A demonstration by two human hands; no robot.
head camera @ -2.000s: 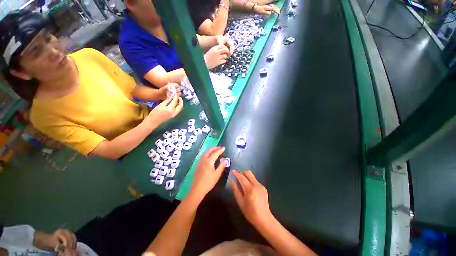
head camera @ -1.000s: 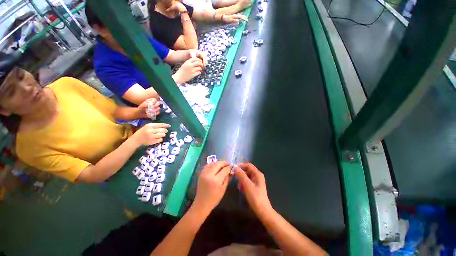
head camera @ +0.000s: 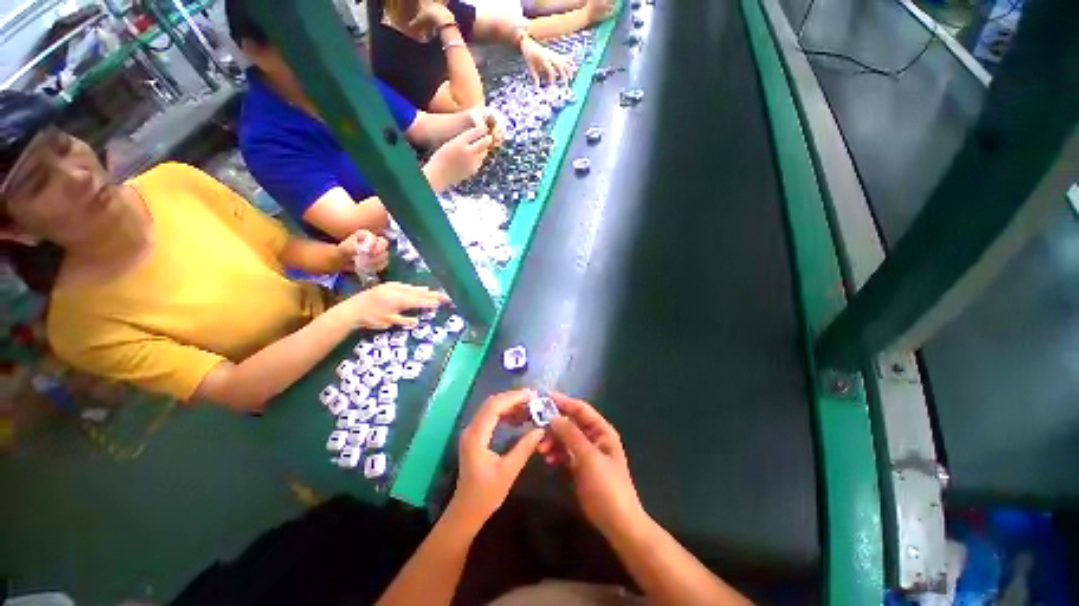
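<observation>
A small white squarish unit with a dark purplish centre (head camera: 542,411) is held between my two hands above the near part of the belt. My left hand (head camera: 491,447) grips its left side with thumb and fingers. My right hand (head camera: 588,453) has its fingertips on the right and lower side of the unit. Whether a smaller piece is between the fingertips is too small to tell. Another white unit (head camera: 514,358) lies on the dark belt (head camera: 698,296) just beyond my left hand, not touched.
White housings (head camera: 376,397) lie on the green side table left of the belt. A slanting green post (head camera: 385,166) stands beside them. Several units sit farther up the belt. People sit along the left side. A thick green frame post (head camera: 958,201) crosses the right.
My hands have come together around a white unit, now turned with its face visible. The view has shifted. The yellow-sleeved person's hand has moved to the far end of the housings.
</observation>
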